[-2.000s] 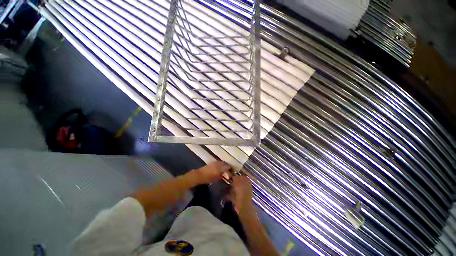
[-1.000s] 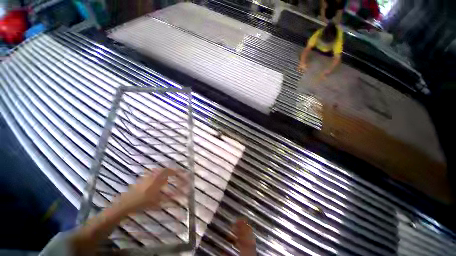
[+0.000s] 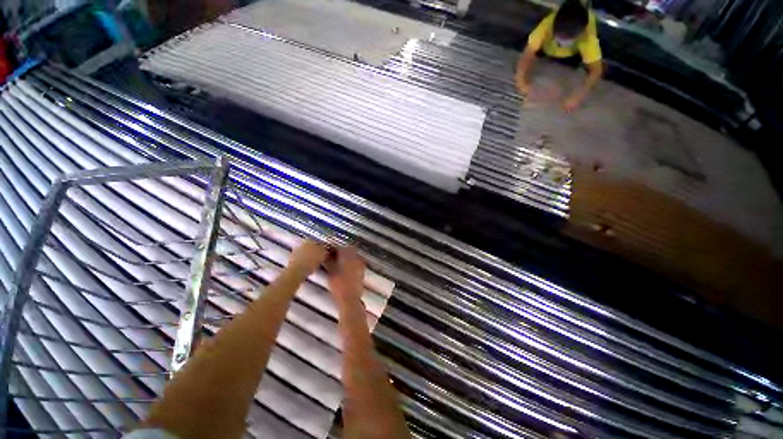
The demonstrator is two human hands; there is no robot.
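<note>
My left hand (image 3: 307, 255) and my right hand (image 3: 347, 267) are close together at the far edge of the white material (image 3: 300, 334). A small dark thing, perhaps a clamp (image 3: 331, 255), shows between the fingers of both hands. The white material lies in ridged bands along the shiny metal tubes (image 3: 481, 343) and ends just right of my hands. The open metal frame (image 3: 199, 274) with thin crosspieces lies across the white bands, left of my forearms. No hand touches it.
Beyond a dark gap is another bed with white ridged sheeting (image 3: 343, 94), a brown band (image 3: 670, 231) and a grey-beige sheet (image 3: 635, 129). A person in a yellow top (image 3: 562, 39) leans over it with both hands on the sheet.
My hands have come together at the far edge of the white material; a second ago they were apart, one over the frame. The frame appears further left as the view has shifted.
</note>
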